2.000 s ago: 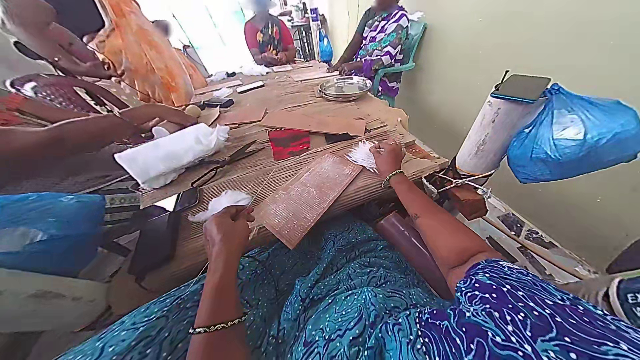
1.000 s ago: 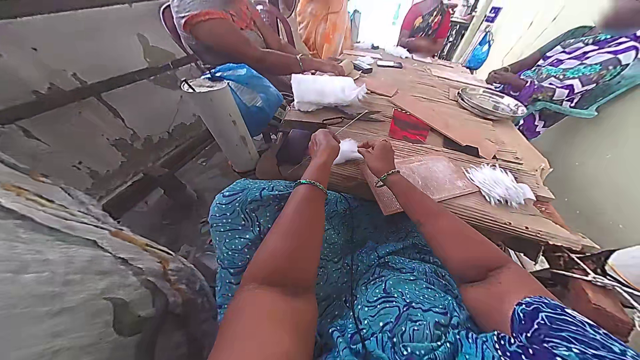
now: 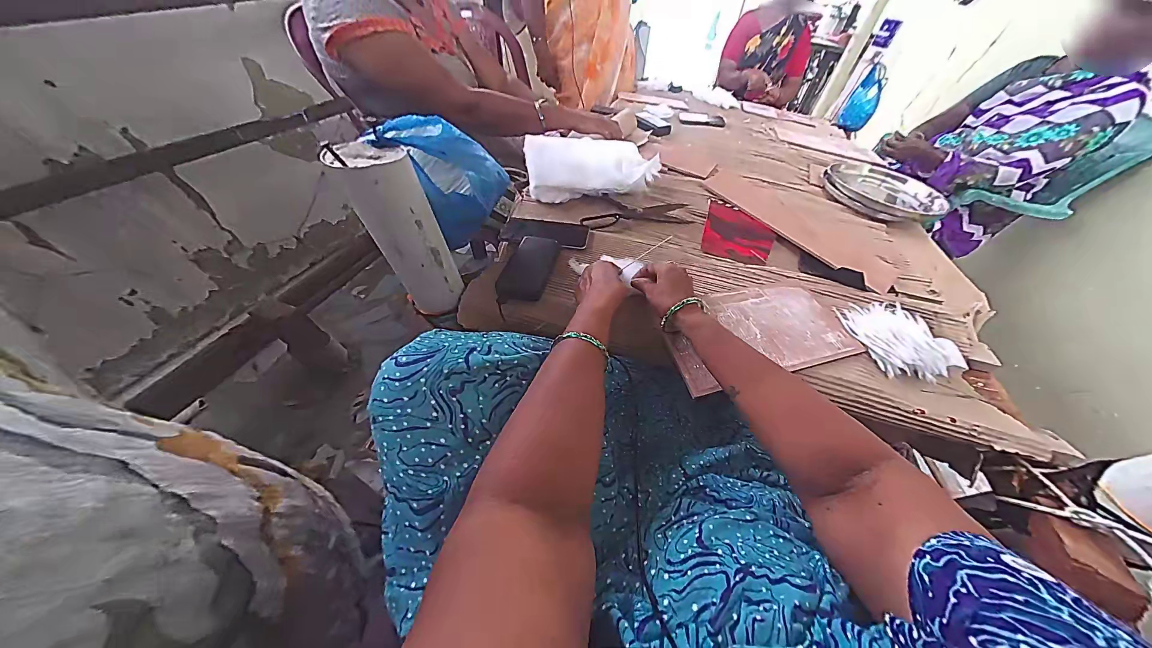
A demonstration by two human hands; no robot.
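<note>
My left hand and my right hand meet at the near table edge, both closed on a small piece of white cotton. A thin stick slants up from between them. Right of my hands lies a flat rectangular board with a whitish, dusty surface. Beyond its right end rests a pile of thin white cotton wicks. A large roll of white cotton lies farther back on the left, with scissors in front of it. My fingertips are partly hidden.
Corrugated cardboard covers the table. On it are two dark phones, a red patterned piece, a brown flat board and steel plates. A white pipe and blue bag stand left. Several people sit around.
My right hand has left the wick pile and come to the cotton beside my left hand; the wicks now lie on the table. The view has swung left.
</note>
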